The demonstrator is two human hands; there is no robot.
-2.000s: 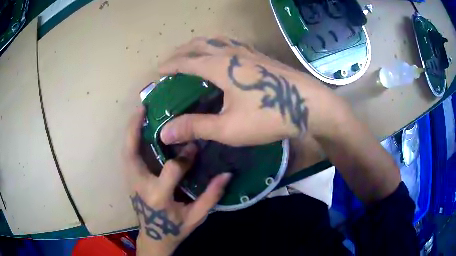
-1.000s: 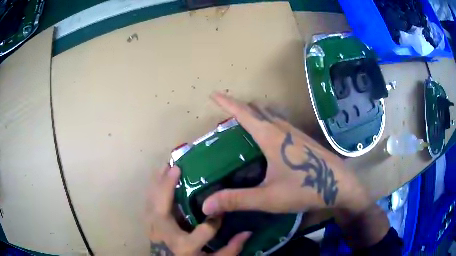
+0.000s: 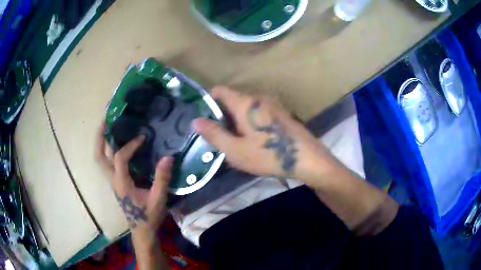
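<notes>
A glossy green car body shell (image 3: pixel 203 166) with a silver-white rim is held over the front of the bench, its opening facing up. A black interior insert (image 3: pixel 171 118) with raised curved shapes lies in the opening. Two pale rings show near its rounded end. My left hand (image 3: pixel 140 179) grips the shell's left side, fingers and thumb over the insert's edge. My right hand (image 3: pixel 258 132) holds the right rim, thumb on top. The image is somewhat blurred.
Another green shell (image 3: pixel 248 21) and a translucent white bottle (image 3: pixel 349 8) are cut off at the top. A blue crate (image 3: pixel 443 132) at right holds silver oval pieces. More green units (image 3: pixel 16 89) stand at far left. Red (image 3: pixel 179 258) shows below the bench.
The view has swung right and down. The shell has turned so its insert and rounded end show more. My right hand has moved from over the squarer end to the rim.
</notes>
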